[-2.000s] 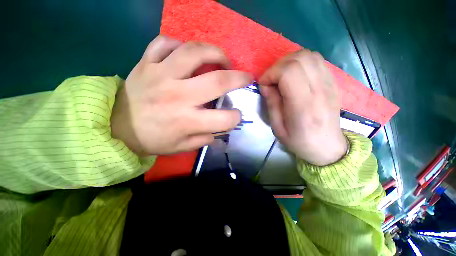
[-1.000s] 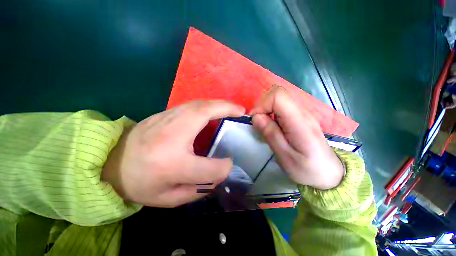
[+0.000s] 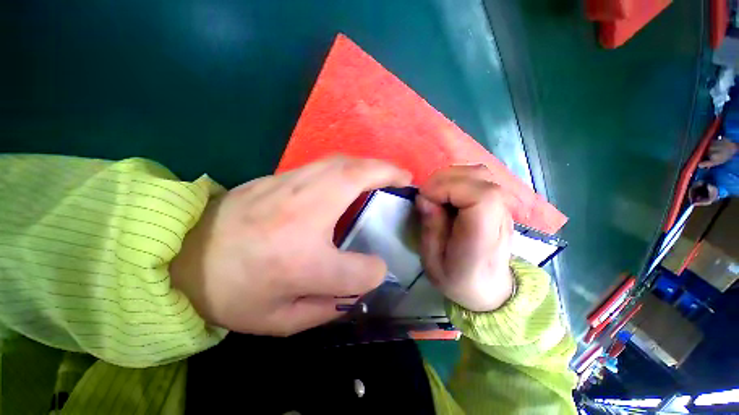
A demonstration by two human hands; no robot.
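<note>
A display panel (image 3: 390, 225) with a pale shiny face and thin dark border lies tilted on a red foam tray (image 3: 365, 113) in front of my body. A thin dark line crosses its face. My left hand (image 3: 279, 247) arches over the panel's left part, fingertips at the far edge, thumb over the face. Small black strips (image 3: 348, 307) show at its lower fingers. My right hand (image 3: 468, 235) pinches at the panel's far edge beside my left fingertips. What lies between the fingertips is hidden.
The tray lies on a dark-green bench (image 3: 162, 81) with a metal rail (image 3: 514, 105) on the right. Beyond it are another red foam piece (image 3: 624, 18), cardboard boxes (image 3: 666, 332), more red-edged trays and a person's hands (image 3: 711, 172) at the right edge.
The view has shifted, so the tray sits lower than two seconds ago. My left fingers have moved off the panel's middle. A red foam piece now shows at upper right.
</note>
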